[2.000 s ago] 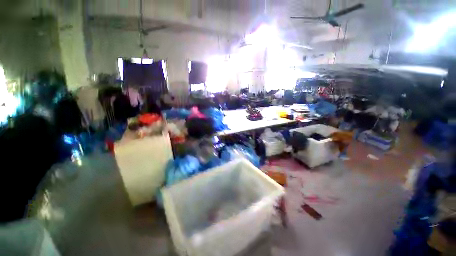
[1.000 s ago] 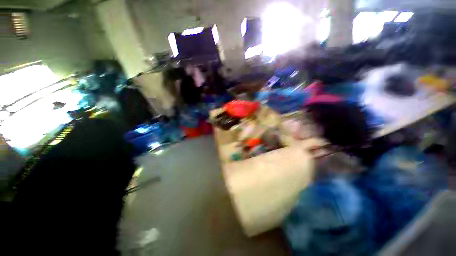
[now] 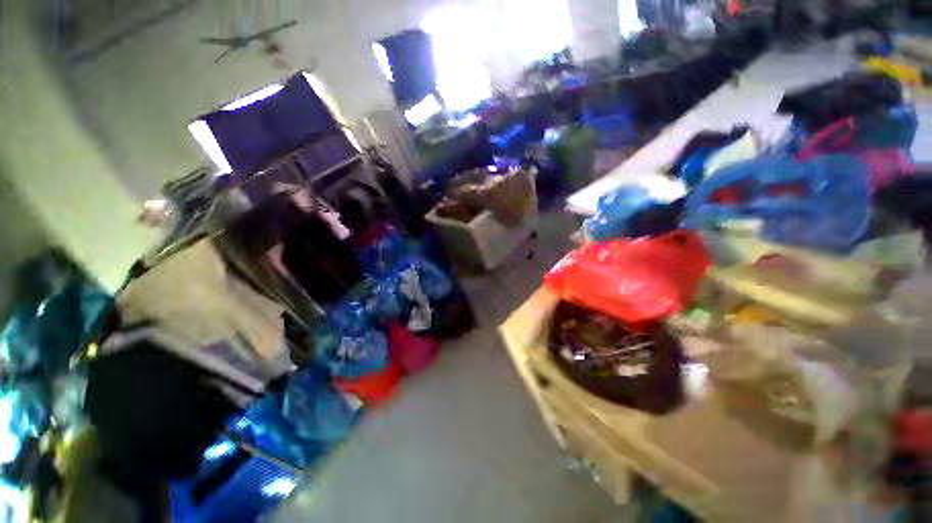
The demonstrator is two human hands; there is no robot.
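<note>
Neither of my hands is in view. Nearest in front of me, a pale wooden table or box (image 3: 572, 417) stands at the lower right, blurred. A bright red plastic bag (image 3: 636, 274) lies on its far left corner. A dark round container or bag (image 3: 615, 358) with small mixed items, too blurred to name, sits just in front of the red bag. A blue plastic bag (image 3: 782, 199) lies behind, with a pink item (image 3: 887, 163) beside it.
A grey floor aisle (image 3: 439, 444) runs left of the wooden table. Blue bags (image 3: 358, 352), a red bag (image 3: 373, 383) and a blue crate (image 3: 230, 485) line its left side. A white cart (image 3: 488, 237) stands farther back. A long white table (image 3: 705, 112) extends behind.
The view has swung left and moved closer to the wooden table and red bag. The white bin seen earlier in front has left the picture, and the large dark shape at left no longer fills the foreground.
</note>
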